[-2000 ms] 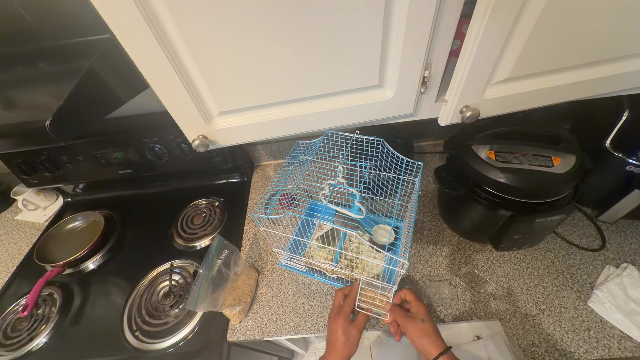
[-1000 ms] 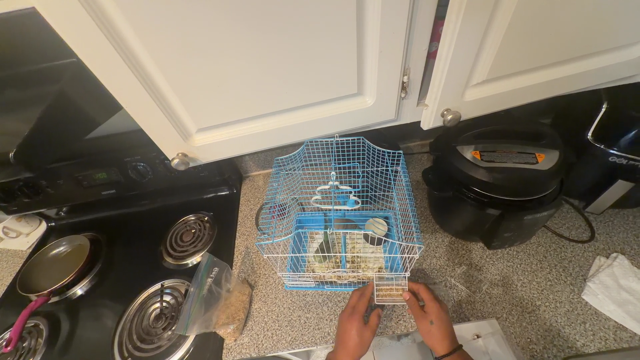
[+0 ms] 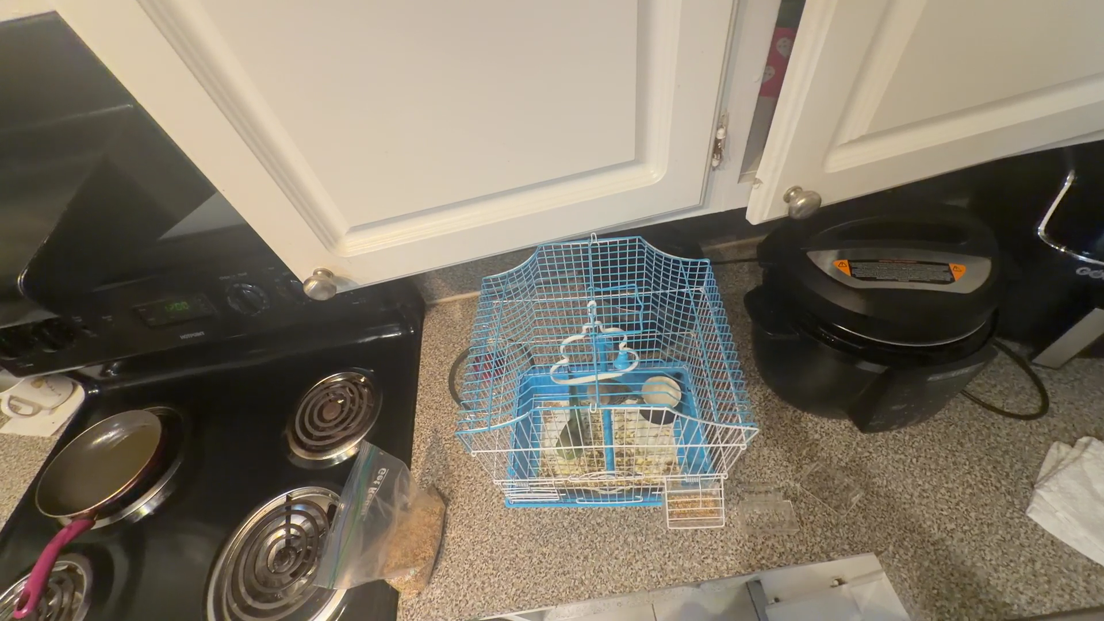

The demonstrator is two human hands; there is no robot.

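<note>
Neither of my hands shows in the frame of now. A blue and white wire birdcage [image 3: 604, 345] stands on the speckled countertop. Inside it hangs a white swing perch [image 3: 595, 377], and a green bird [image 3: 572, 434] appears low in the cage, left of the blue middle bar. A round dish [image 3: 661, 392] sits inside at the right. At the cage's front right corner, a small white wire door [image 3: 694, 503] hangs outward. A clear plastic object [image 3: 768, 515] lies on the counter just right of it.
A zip bag of seed [image 3: 412, 535] leans at the edge of the coil stove [image 3: 216, 354], where a frying pan [image 3: 103, 461] rests. To the right stand a black electric cooker [image 3: 880, 319] and a white cloth [image 3: 1069, 500]. Cabinet doors [image 3: 517, 112] overhang the counter, and a drawer [image 3: 828, 595] shows below.
Both hands, which were at the small wire door at the cage's front right, have left the view. The small door still hangs outward.
</note>
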